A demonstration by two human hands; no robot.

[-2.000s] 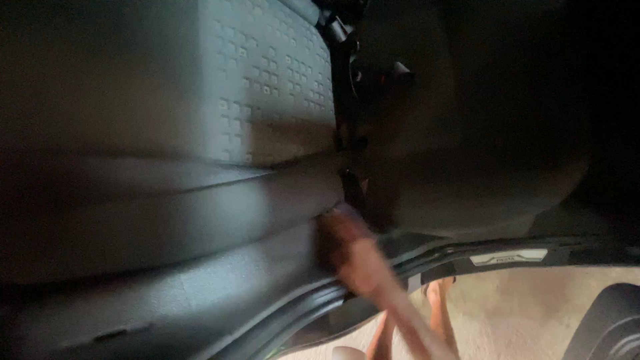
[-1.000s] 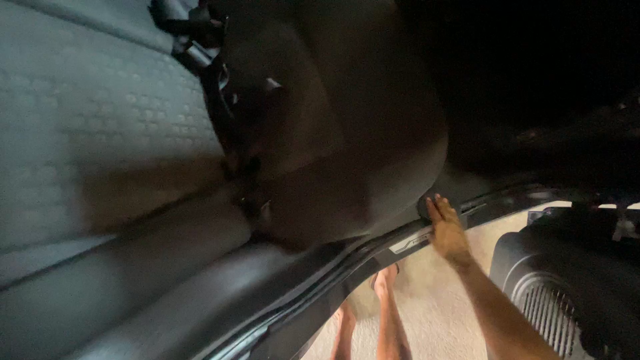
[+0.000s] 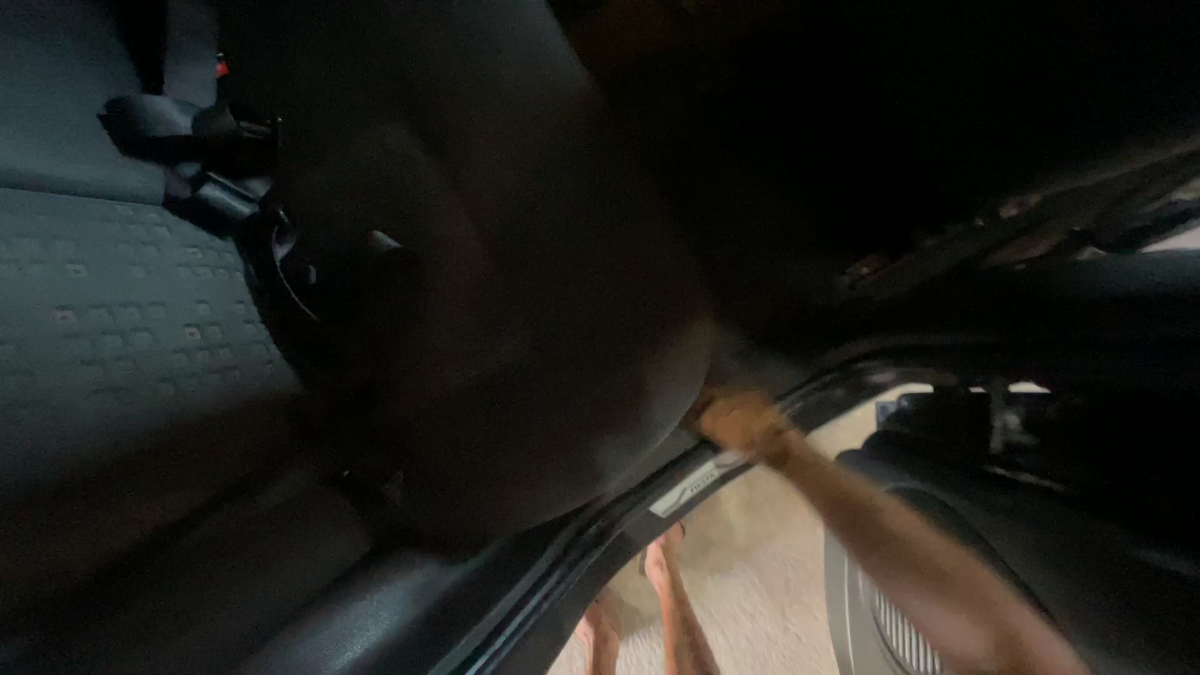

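Observation:
My right hand (image 3: pixel 745 422) reaches in from the lower right, over the door sill. It is blurred and lies at the lower right edge of a dark, rounded car seat part (image 3: pixel 562 375). The fingertips are in shadow against that edge, so whether they grip anything does not show. Just below the hand is a light sill plate (image 3: pixel 682 492) bearing writing. My left hand is out of view.
Patterned grey seat fabric (image 3: pixel 131 309) lies at the left, with a seat belt buckle (image 3: pixel 230 197) near it. A black rubber door seal (image 3: pixel 562 553) curves below. An open car door with a speaker grille (image 3: pixel 905 628) stands at the right. Bare legs (image 3: pixel 670 591) are on the pale ground.
My right hand was at the seat's lower edge by the buckle side, then moved right along the sill to the rounded edge. The view has shifted right.

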